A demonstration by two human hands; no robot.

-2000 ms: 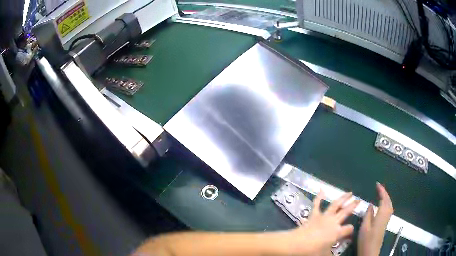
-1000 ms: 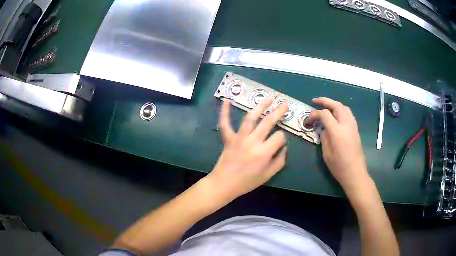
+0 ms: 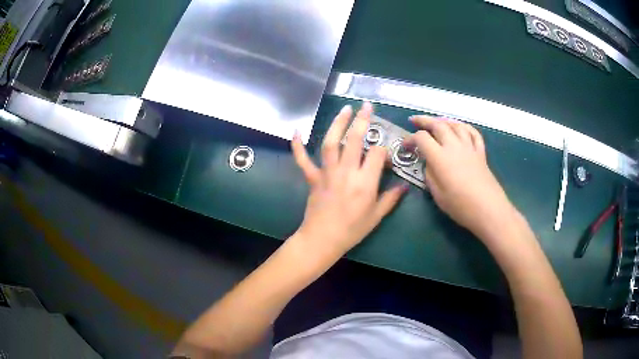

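A silver four-ring plate (image 3: 393, 144) lies on the green surface in front of me, partly covered by my hands; two of its round ringed parts show. My left hand (image 3: 343, 186) lies over its left part, fingers spread across it, thumb near its front edge. My right hand (image 3: 455, 167) is at its right part, fingers curled, fingertips on a round ringed part (image 3: 405, 153). The plate's right end is hidden under this hand. A loose ring part (image 3: 242, 158) lies to the left of my hands.
A large shiny metal sheet (image 3: 252, 59) lies behind left, beside a flat metal rail (image 3: 448, 105). Another ringed plate (image 3: 566, 41) lies far right. A thin silver stick (image 3: 562, 186), small black disc (image 3: 581, 175), red-handled pliers (image 3: 600, 226) and clear tray (image 3: 629, 259) are at right.
The view has shifted since a second ago. My left hand now covers the plate's left part with fingers reaching across it. My right hand stays at its right part, fingertips on a ring.
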